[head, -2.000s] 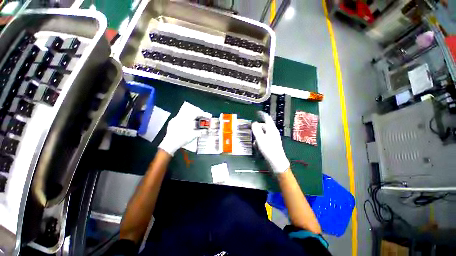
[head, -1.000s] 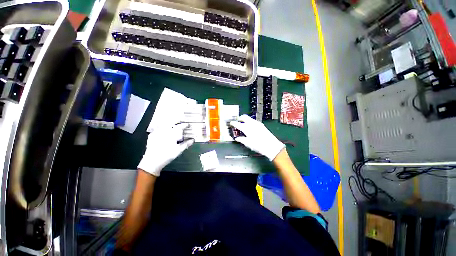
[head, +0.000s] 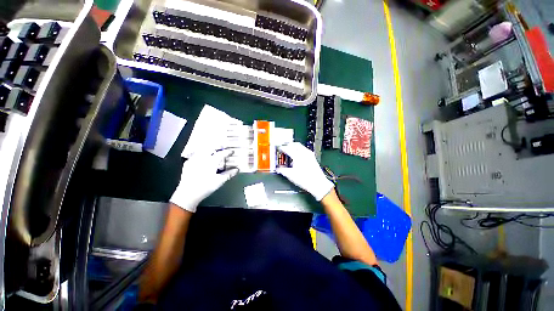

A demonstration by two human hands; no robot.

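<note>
My left hand, in a white glove, rests over the left side of the pale label strips. Its fingers are bent around a dark gap; whether they hold anything cannot be told. My right hand, also gloved, grips a small black electrical unit with reddish marks, just right of the orange bar. The bar stands upright in view between the pale strips. A small white card and a thin pale tool lie near the bench edge.
A metal tray with rows of units lies beyond. Unit columns, a red-and-white packet and a white roll are right. A blue bin, paper sheet and deep trays are left.
Since the oldest frame, my left hand has moved down from a red-marked unit at the left strips. My right hand has closed on a unit beside the orange bar. The view has shifted.
</note>
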